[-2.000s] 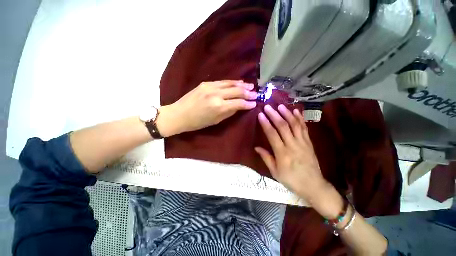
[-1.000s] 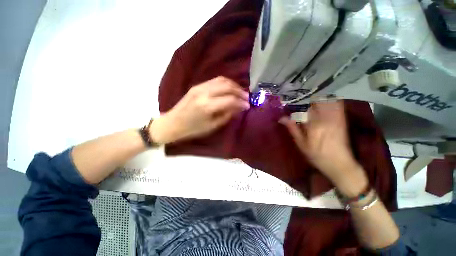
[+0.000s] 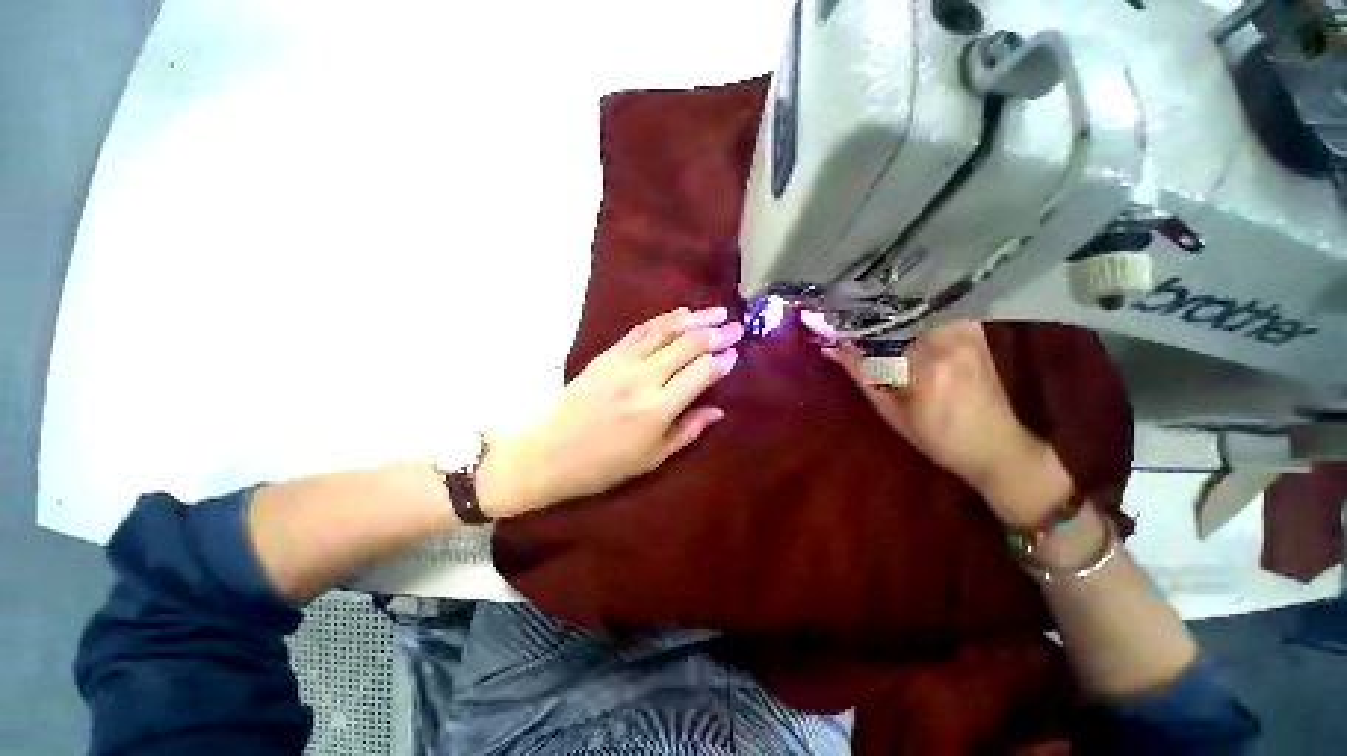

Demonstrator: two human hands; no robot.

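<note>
The dark red-brown cloth [image 3: 739,502] lies under the needle area of the white sewing machine [image 3: 901,133] and hangs over the table's front edge. The needle light [image 3: 767,315] glows violet-white and blurs the presser foot. My left hand [image 3: 635,399] lies on the cloth just left of the needle, fingers close together, pressing it, with the fingertips by the light. My right hand [image 3: 946,399] is right of the needle, partly under the machine head, with a fingertip in the light; whether it pinches the cloth is hidden.
The white table [image 3: 340,236] spreads to the left, with ruler-like marks at its front edge. A pale dial [image 3: 1111,278] sits on the machine head. A small red-brown piece [image 3: 1303,520] and a tan strip [image 3: 1229,495] lie at the right. Striped clothing [image 3: 561,687] shows below.
The cloth has turned and shifted towards me, now covering more of the front edge. My left hand has moved slightly down and flattened. My right hand has moved right, partly under the machine head.
</note>
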